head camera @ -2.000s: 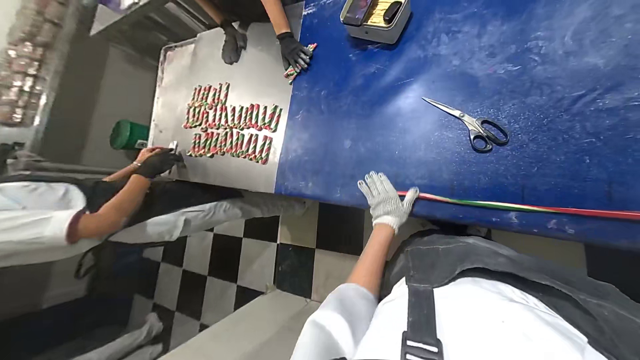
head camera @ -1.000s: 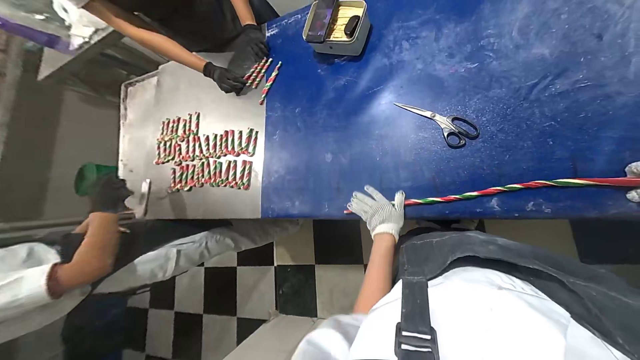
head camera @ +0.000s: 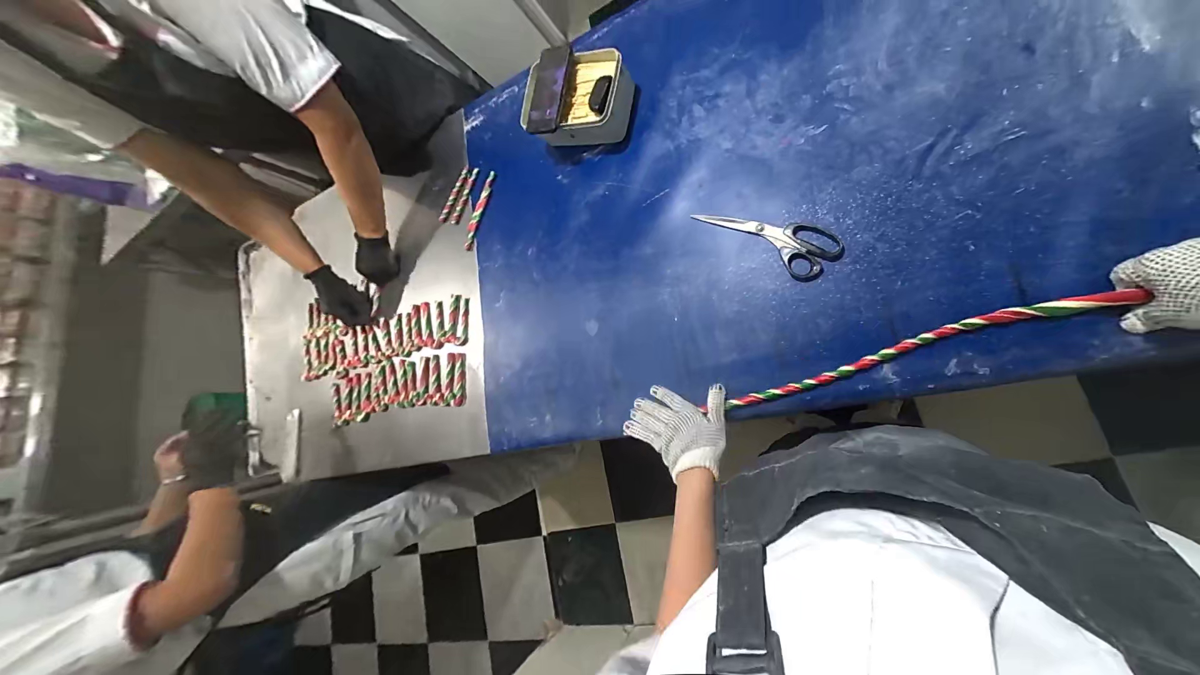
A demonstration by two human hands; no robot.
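Observation:
A twisted rope of red, green and white candy lies along the near edge of the blue table, thicker at its right end. My left hand, in a whitish knitted glove, lies flat over the thin left end with its fingers apart. At the right frame edge my right hand, gloved alike and partly cut off, is closed around the thick end. Scissors with black handles lie on the table beyond the rope.
A metal tin with a dark phone-like object on it stands at the far edge. On the metal tray lie rows of striped candy canes, and straight candy sticks lie near its edge. Two co-workers are beside it; one's black-gloved hands touch the candy.
The rope now shows tight spiral stripes, where it was nearly straight-striped two seconds ago. My right hand has come into view. A co-worker's gloved hands have moved from the sticks to the canes.

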